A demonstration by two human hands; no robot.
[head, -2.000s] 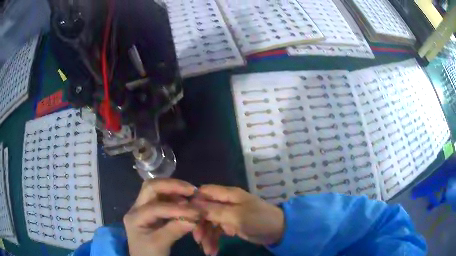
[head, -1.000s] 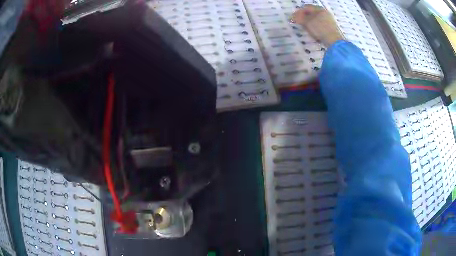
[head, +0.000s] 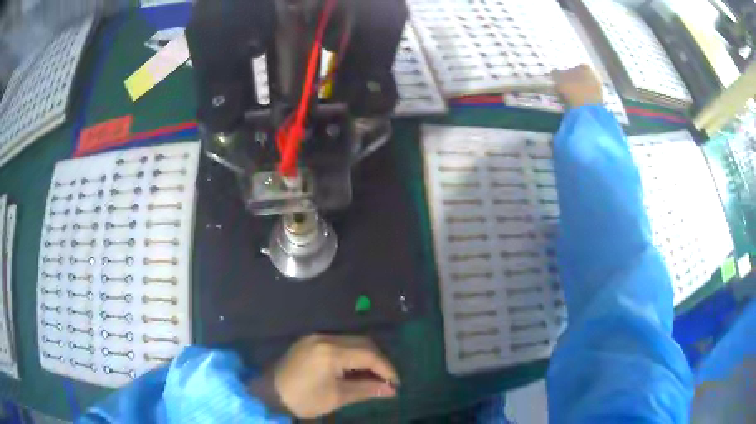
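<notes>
The black hand press (head: 294,50) with a red handle (head: 292,145) stands in front of me. Its clamp is just over the silver round lower fixture (head: 303,247). My left hand (head: 336,377) rests curled at the near edge of the black base; whether its fingertips hold a small part cannot be told. My right hand (head: 580,85) is stretched to the near right corner of a white slotted tray (head: 489,50) at the back; its fingertips are blurred. My right sleeve covers part of the tray (head: 472,248) right of the press.
Another slotted tray (head: 120,257) lies left of the press, beside a red label (head: 104,135). A yellow and white paper slip (head: 157,66) lies behind it. Tray stacks stand at back left (head: 41,83) and back right (head: 634,50). A green scrap (head: 363,304) lies on the base.
The view has swung, so the whole press front shows. My left hand has come into view at the bottom. My right hand has moved from the middle of a back tray to its near right corner.
</notes>
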